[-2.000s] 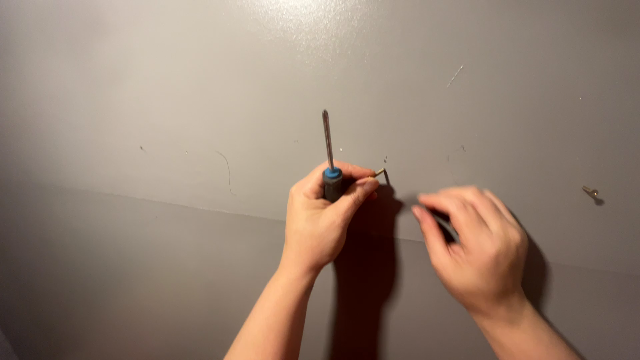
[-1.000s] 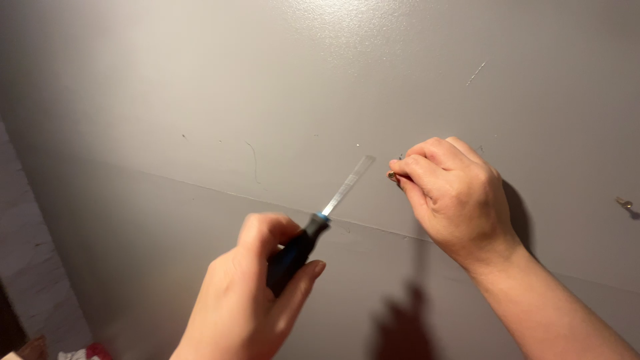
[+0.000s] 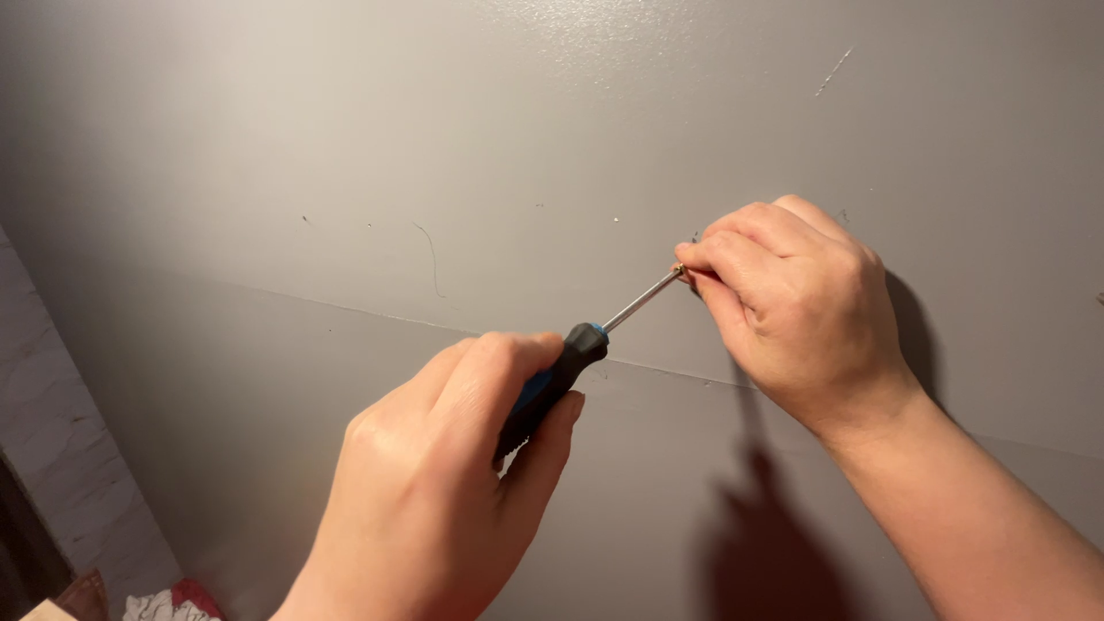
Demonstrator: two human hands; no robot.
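Note:
My left hand (image 3: 440, 457) is closed around the black and blue handle of a screwdriver (image 3: 642, 299), whose metal shaft points up and to the right. The shaft's tip meets a small brass-coloured piece (image 3: 680, 269), perhaps a screw, pinched between the thumb and index finger of my right hand (image 3: 793, 302). Those fingers hide most of the piece. Both hands are above a grey surface (image 3: 345, 129).
A thin seam (image 3: 379, 314) crosses the grey surface. Small specks and a dark hair-like strand (image 3: 431, 259) lie on it. At the lower left are a marbled pale surface (image 3: 78, 448) and some crumpled cloth (image 3: 164, 606).
The screwdriver, upright in my left hand at first, now slants with its tip at the small piece. The dark item earlier in my right hand no longer shows; those fingers now pinch the small piece.

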